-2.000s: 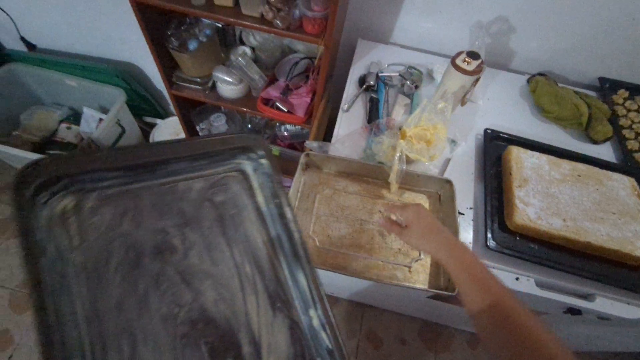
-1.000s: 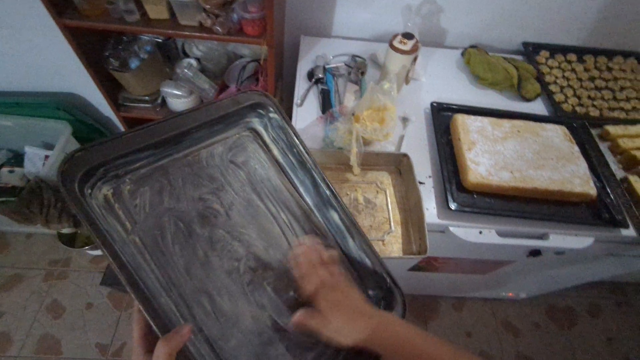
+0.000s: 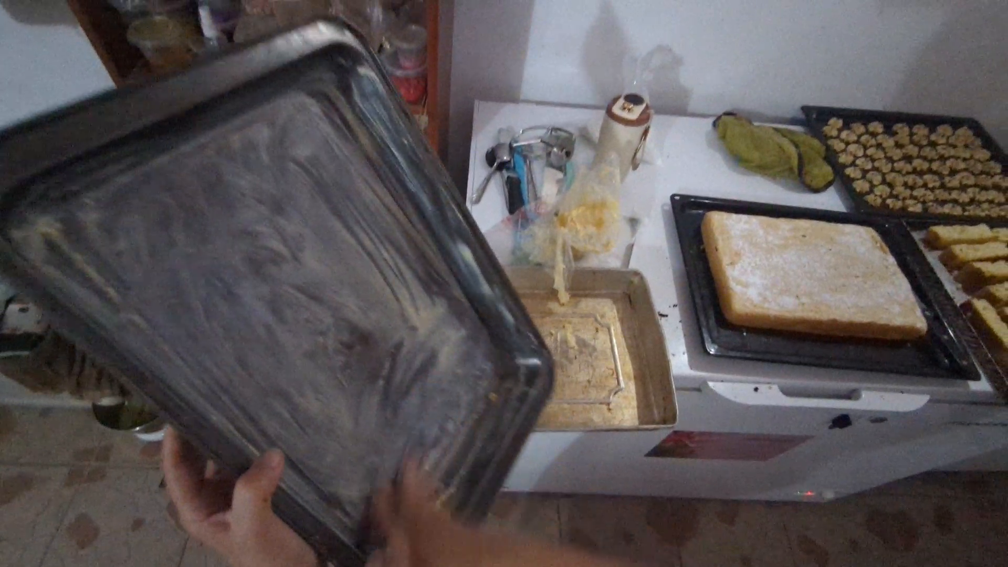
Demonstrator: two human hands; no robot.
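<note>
A dark rectangular baking tray (image 3: 268, 260), its inside streaked with pale grease, is held up tilted on the left. My left hand (image 3: 236, 504) grips its lower edge, thumb over the rim. Blurred by motion, my right hand (image 3: 417, 504) is at the tray's lower inside corner; its fingers are indistinct. Beyond the tray, a worn metal pan (image 3: 654, 354) sits on the white chest freezer's front edge. A plastic bag with yellow fat (image 3: 587, 224) lies behind the pan, its end hanging into it.
On the freezer (image 3: 661, 173) are a sheet cake (image 3: 811, 272) on a black tray, a tray of small cookies (image 3: 913, 165), cut cake pieces (image 3: 976, 260), a green cloth (image 3: 772, 150), a cream flask (image 3: 622, 134) and metal utensils (image 3: 535, 161). A wooden shelf (image 3: 437, 79) stands behind the tray.
My right hand has gone from the metal pan to the inside of the dark tray, then down to its lower corner. My left hand has come into sight on the tray's edge.
</note>
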